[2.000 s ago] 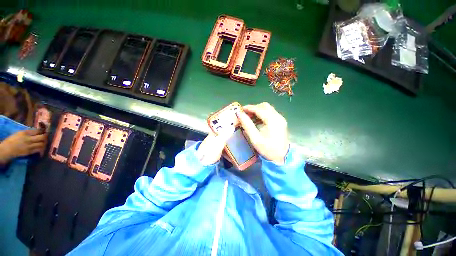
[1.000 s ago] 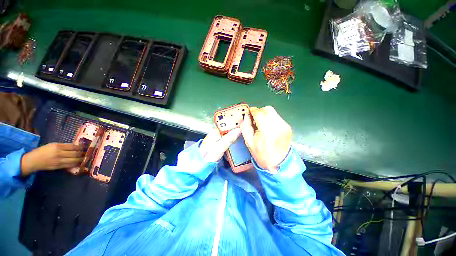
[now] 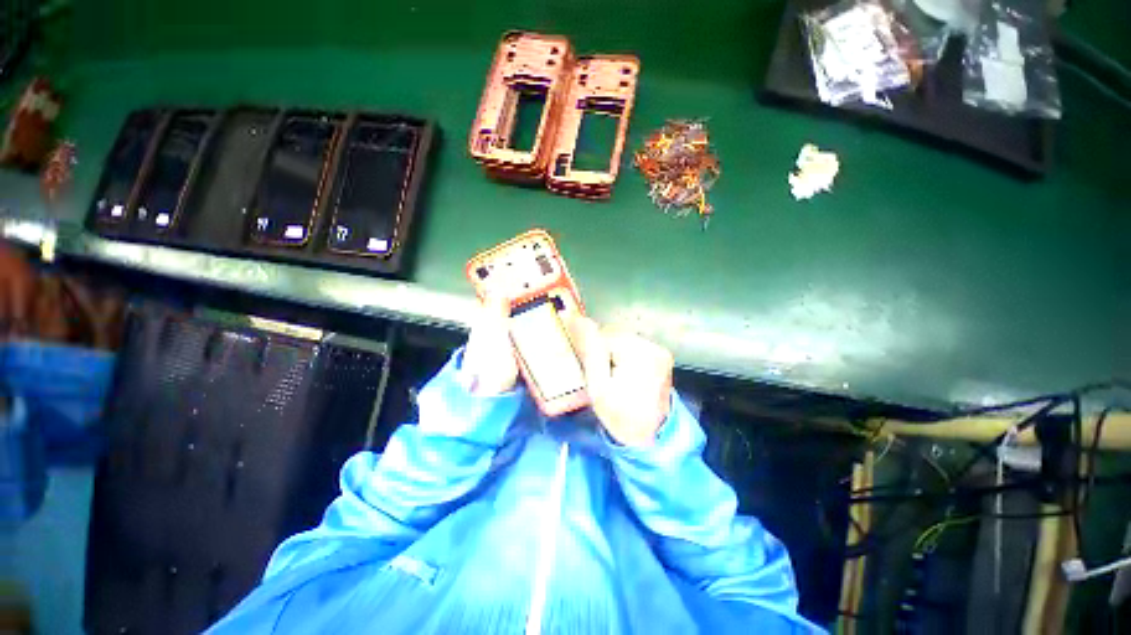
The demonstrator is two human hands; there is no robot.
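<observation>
A phone unit [image 3: 546,354] with an orange middle housing around it is held just over the bench's metal front edge, its back side up. A white-silver battery fills much of its lower part. My left hand [image 3: 492,352] grips its left side. My right hand [image 3: 630,380] is at its right side, fingers on the edge near the battery. Two piles of orange middle housings, the left pile [image 3: 492,139] and the right pile [image 3: 598,146], stand side by side on the green bench.
A phone tray [image 3: 223,186] holds several black-screened phones at left. Thin orange-copper parts [image 3: 677,168] and a pale heap [image 3: 814,173] lie right of the housings. Clear bags [image 3: 856,52] lie on a black tray [image 3: 933,120]. A large black housing tray [image 3: 205,459] is below the bench edge. Cables hang lower right.
The phone unit and both hands have moved left, and more of the battery shows. The other person's hand and the orange housings have gone from the lower left tray. The view has shifted.
</observation>
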